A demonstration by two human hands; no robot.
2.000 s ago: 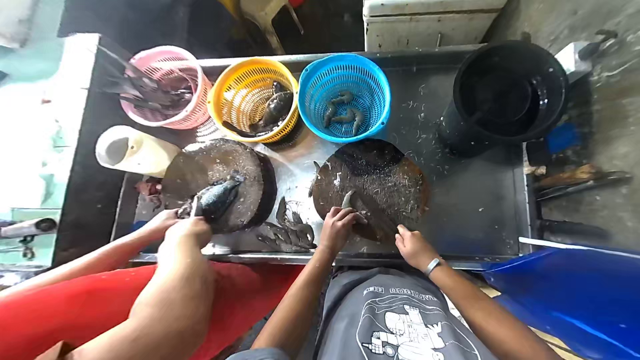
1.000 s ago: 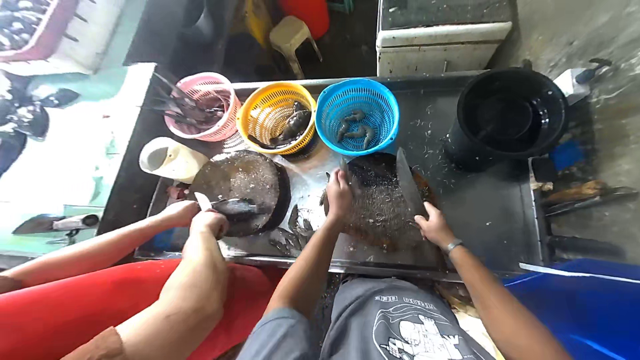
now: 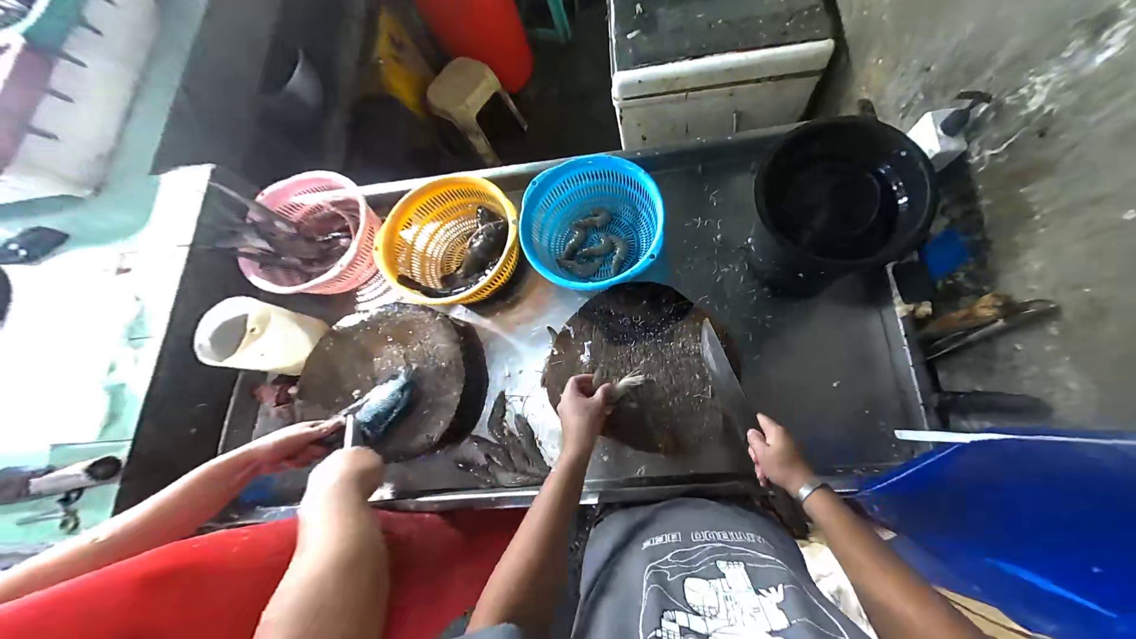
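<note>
My left hand point(image 3: 583, 410) rests at the left part of a round wooden chopping block point(image 3: 666, 364), its fingertips closed on a small pale shrimp point(image 3: 627, 384). In my right hand point(image 3: 774, 451) is the handle of a large knife point(image 3: 724, 368), its blade over the block's right edge. Beyond the block, a blue plastic basket point(image 3: 592, 222) holds several shrimp. More shrimp point(image 3: 508, 448) lie on the metal tray between the two blocks. At the left, a co-worker's hands hold a dark fish point(image 3: 383, 406) and a knife over another round block point(image 3: 390, 355).
A yellow basket point(image 3: 390, 240) with dark fish and a pink basket point(image 3: 359, 253) stand at the back left, near a cream plastic pitcher point(image 3: 280, 337). A large black bucket point(image 3: 768, 213) stands at the back right. Blue plastic point(image 3: 1021, 524) lies to the right of my right arm.
My left hand has moved down from the block's upper left, where it was one second ago. The knife in my right hand has shifted slightly. The co-worker's fish has changed its angle.
</note>
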